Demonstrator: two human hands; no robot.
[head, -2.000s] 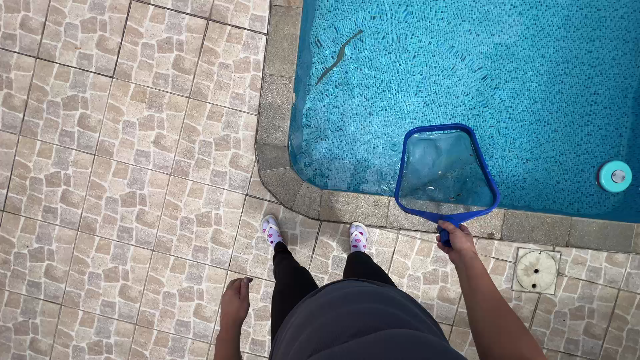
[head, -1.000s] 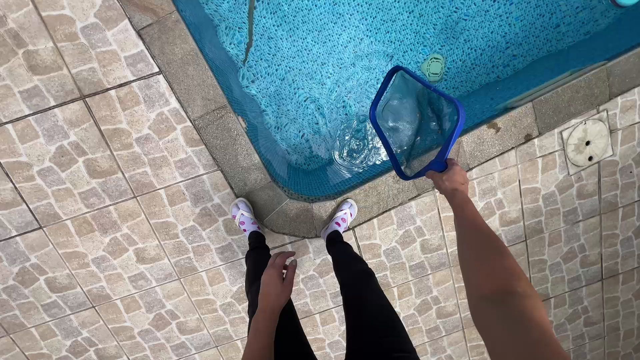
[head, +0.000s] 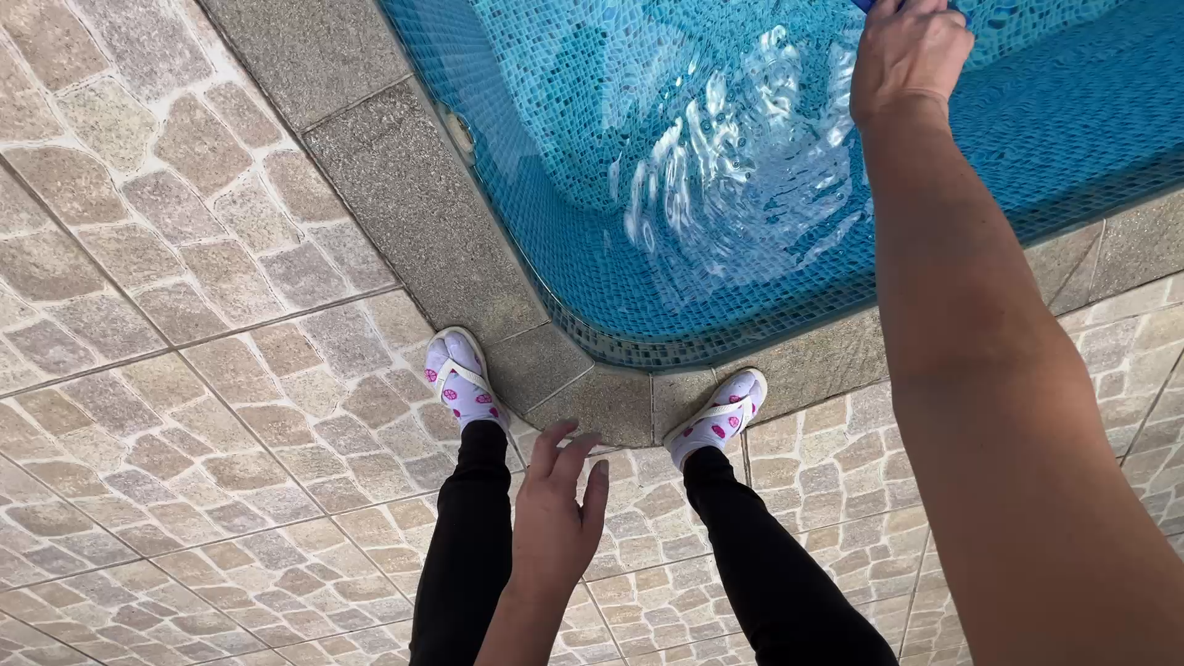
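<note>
Stretched out over the pool water (head: 740, 185), my right hand (head: 911, 55) grips the blue plastic handle of the pool skimmer net (head: 864, 4) at the top edge of the head view. Only bits of blue show around my fingers; the net itself is out of frame. My left hand (head: 558, 509) hangs with its fingers apart, holding nothing, above the tiles between my legs. The water is rippled and shines left of my right forearm.
A grey stone coping (head: 416, 185) rounds the pool's corner, just in front of my feet in socks and white flip-flops (head: 717, 416). Stone-patterned floor tiles (head: 231, 416) spread to the left and behind. A pale fitting (head: 460, 134) sits in the pool's left wall.
My right hand has reached forward over the water with the skimmer, whose net has left the view. My feet now stand at the coping's rounded corner. The view has shifted closer to the corner.
</note>
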